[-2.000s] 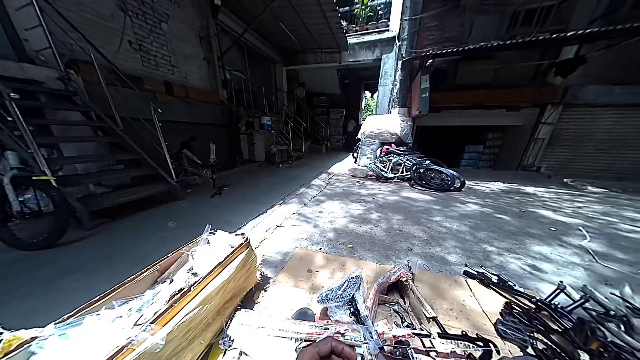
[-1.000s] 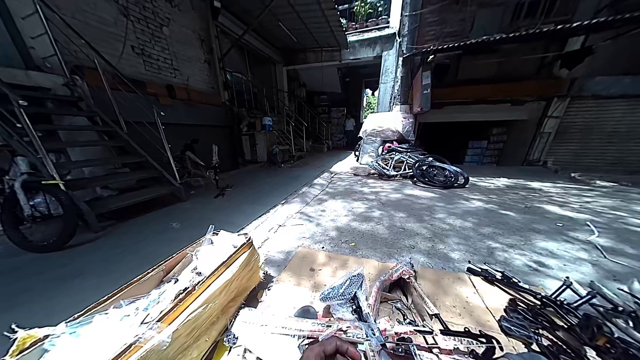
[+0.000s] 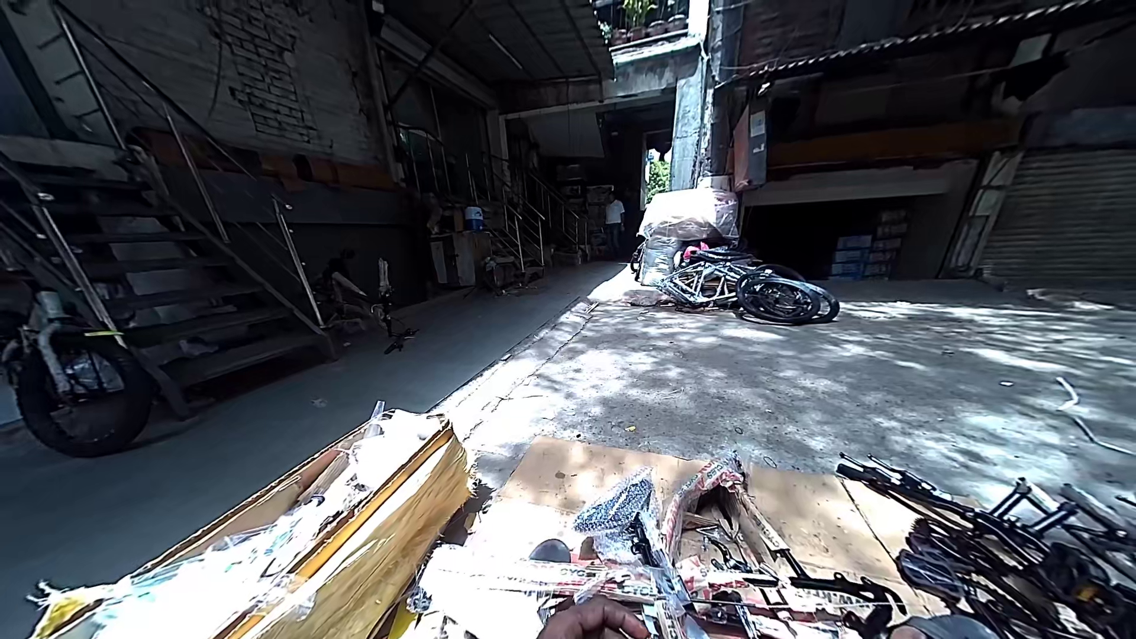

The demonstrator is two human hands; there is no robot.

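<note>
My left hand shows only in part at the bottom edge, its fingers curled beside a bicycle frame wrapped in printed plastic tape. Whether it grips the frame cannot be told. My right hand is out of view. A bubble-wrapped part, perhaps a saddle, stands just above the hand. To its right rises a wrapped, bent tube, with black metal parts lying beyond it. Flattened cardboard lies under these pieces. A dark rounded object sits left of the bubble wrap.
An open carton of plastic wrapping stands at left. Black bicycle parts are piled at right. Farther off are bicycles with wheels, wrapped bundles, metal stairs, a fat-tyred wheel and a distant person.
The distant person in the passage shows more clearly than two seconds ago. My left hand stays low beside the wrapped frame.
</note>
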